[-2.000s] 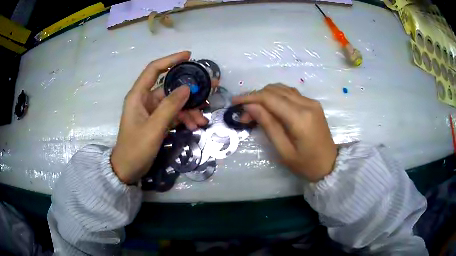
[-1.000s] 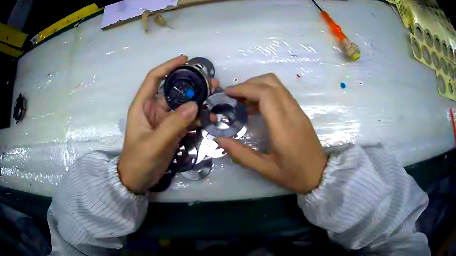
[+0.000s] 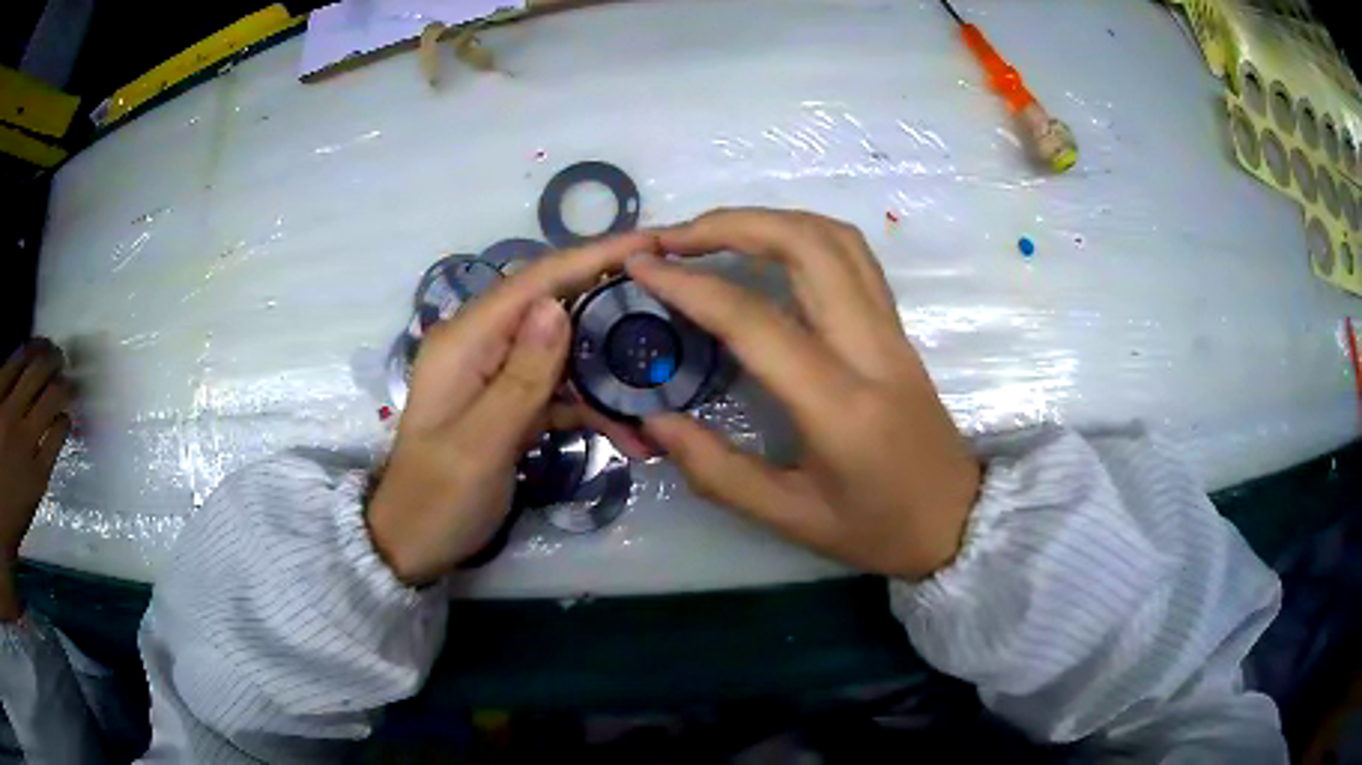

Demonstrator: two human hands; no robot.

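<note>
My left hand (image 3: 486, 404) holds the round black watch case (image 3: 608, 386) from its left side, over the bench. A grey flat ring (image 3: 610, 317) lies on the face of the case, with the blue tab (image 3: 660, 369) showing through its hole. My right hand (image 3: 844, 396) has its fingers on the ring and the right rim of the case. Several loose dark flat rings (image 3: 586, 501) overlap under and left of my left hand, partly hidden. One more flat ring (image 3: 557, 203) lies just beyond my fingertips.
An orange screwdriver (image 3: 998, 72) lies at the far right, beside pale yellow die-cut sheets (image 3: 1262, 105). Tan rings (image 3: 433, 57) lie by a white board (image 3: 374, 33) at the far side. Another person's hand (image 3: 30, 434) is at the left edge. A blue bit (image 3: 1026, 247) lies at right.
The grey ring in my right hand has moved left onto the case face. The case has moved slightly right and down. Another person's hand has appeared at left, where a dark case lay.
</note>
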